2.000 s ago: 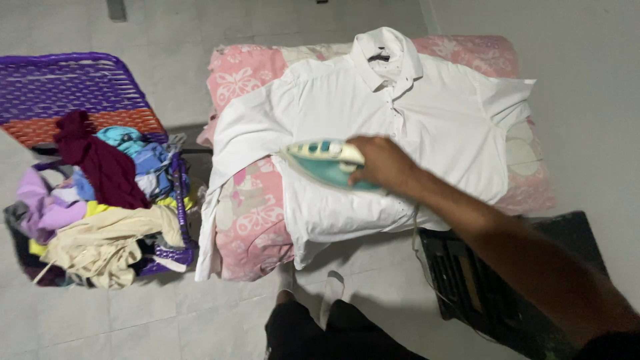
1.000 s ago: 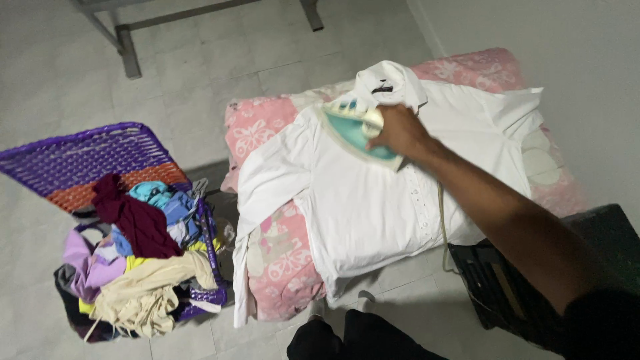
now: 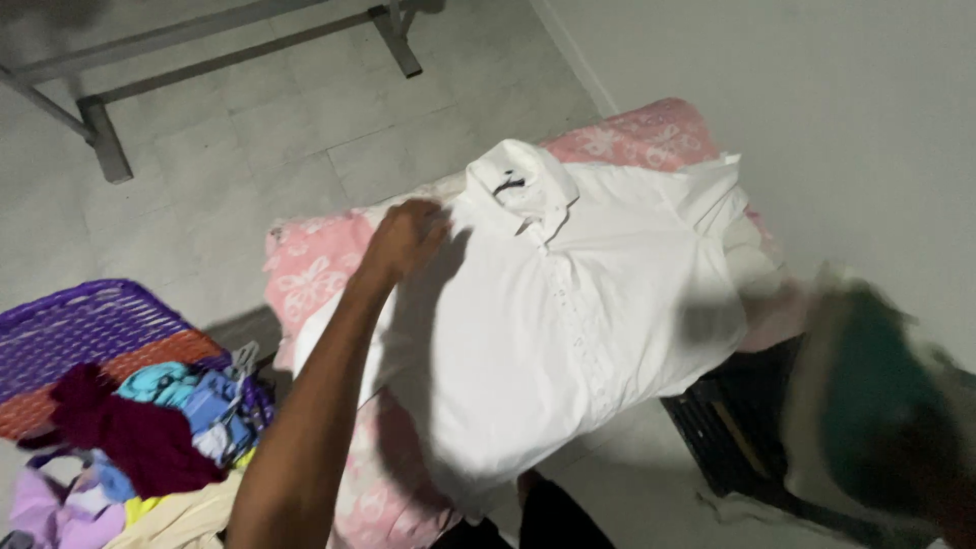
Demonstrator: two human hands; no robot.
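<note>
A white button-up shirt [image 3: 503, 320] lies front up over a pink and white patterned padded cloth [image 3: 328, 259], its collar at the far side. My left hand [image 3: 408, 238] is at the shirt's shoulder, left of the collar, fingers bent; whether it pinches the fabric is unclear. At the right edge my right hand [image 3: 926, 450], dark and blurred, holds a green and white clothes iron [image 3: 862, 396], which is off the shirt, above a black crate. The iron's handle is hard to make out.
A purple and orange woven chair [image 3: 99, 328] at the left bears heaped clothes [image 3: 130, 435]. A black slatted plastic crate [image 3: 732, 427] stands at the lower right. Grey metal legs [image 3: 107, 141] stand on the tiled floor at the upper left; a wall [image 3: 801, 114] rises at the right.
My right hand has moved the iron off the shirt to the right. My left hand has come into view at the shirt's shoulder.
</note>
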